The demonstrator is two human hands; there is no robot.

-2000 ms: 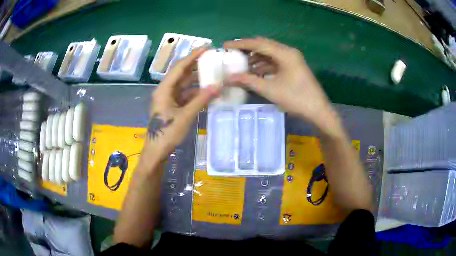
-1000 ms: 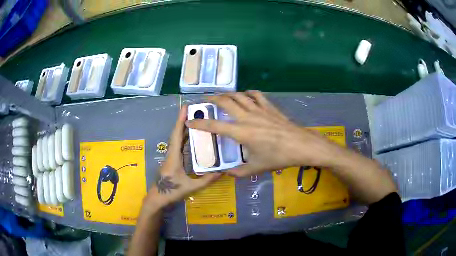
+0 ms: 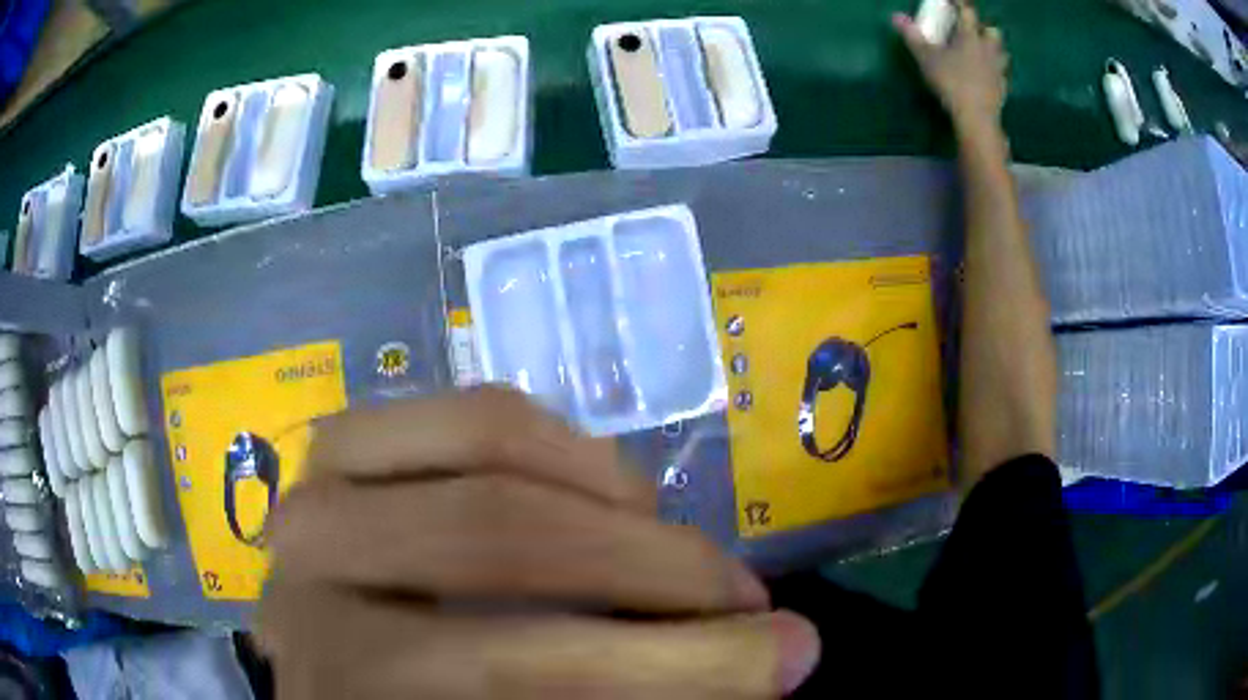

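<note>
An empty white three-compartment tray (image 3: 597, 317) lies slightly tilted on the printed cardboard mat. My right hand (image 3: 962, 62) is stretched over the green belt at the top right, with its fingers closed on a white oblong device (image 3: 936, 19). My left hand (image 3: 507, 561) is large and blurred close to the camera at the bottom centre, its fingers bent; whether it holds anything is hidden. Filled trays, each with a dark-spotted beige unit and a white unit, stand along the belt; the nearest filled tray (image 3: 682, 90) is above the empty one.
White oblong devices (image 3: 103, 451) lie in rows at the left. Tall stacks of empty trays (image 3: 1147, 246) stand at the right. Two loose white devices (image 3: 1122, 103) lie on the green belt (image 3: 849, 103) at the upper right. The mat (image 3: 835, 397) shows yellow headset pictures.
The tray my hands were on now stands filled on the belt. An empty tray lies on the mat. My right hand has reached out to the belt device; my left hand has come near the camera.
</note>
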